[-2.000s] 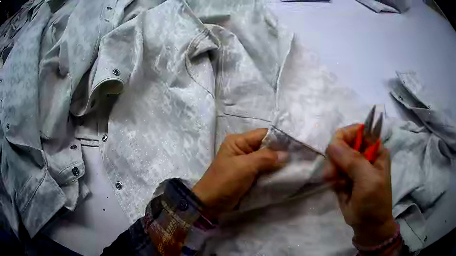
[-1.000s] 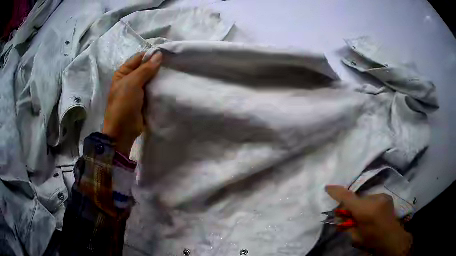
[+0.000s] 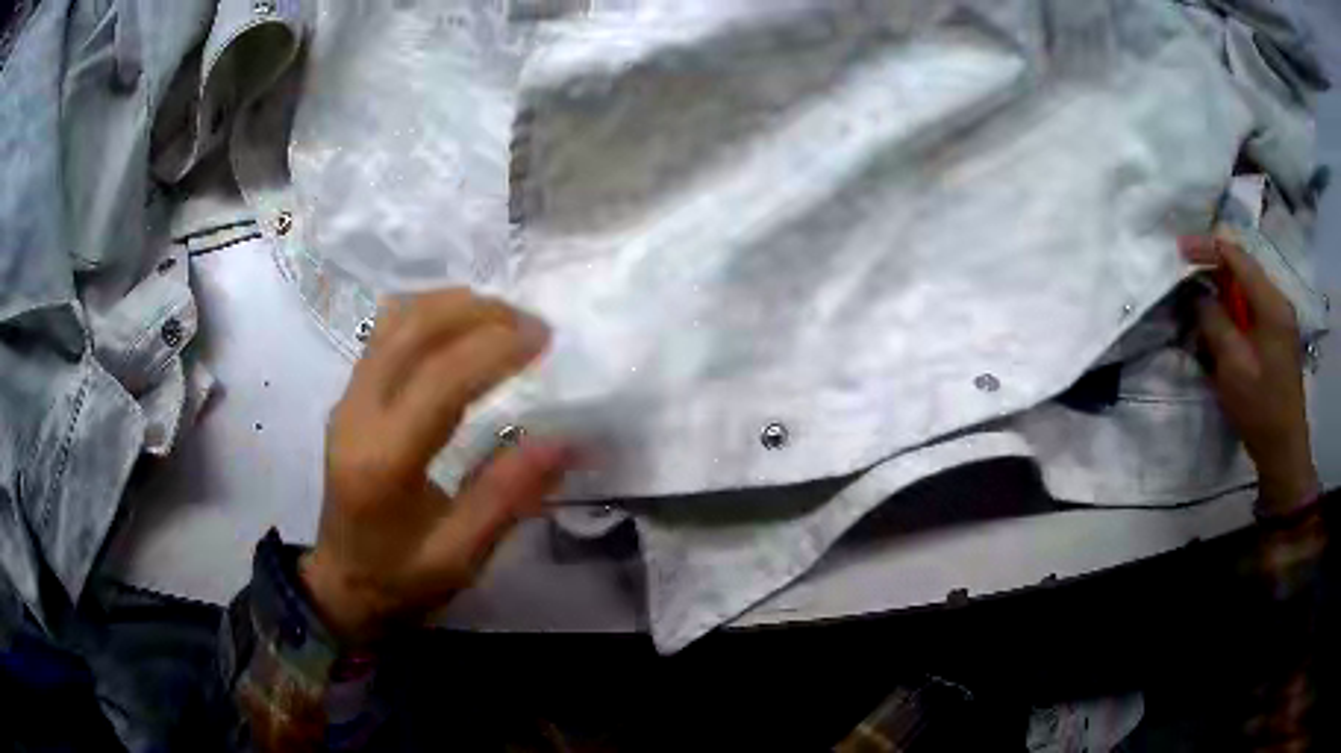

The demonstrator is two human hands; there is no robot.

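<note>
The pale grey-white jacket [image 3: 882, 294] lies spread before me, its placket edge with dark metal snap buttons [image 3: 775, 436] running along the near side. My left hand [image 3: 427, 456] is blurred at the left front corner of the placket, thumb and fingers apart around the corner, with no clear grip on it. My right hand [image 3: 1250, 346] is at the jacket's right edge, its fingertips at the cloth. It holds the thread snips; only part of the orange-red handle [image 3: 1234, 305] shows and the blades are hidden.
Similar pale garments [image 3: 88, 294] are heaped at the left. A curved flap of pale cloth [image 3: 735, 566] hangs below the placket over the white table [image 3: 324, 544]. The table's near edge curves across the front, with a dark area below. More pale cloth lies at the far right.
The jacket has been lowered and spread, its snap row now flatter and farther from me. My left hand has come down from the raised cloth and opened. My right hand has moved up and right.
</note>
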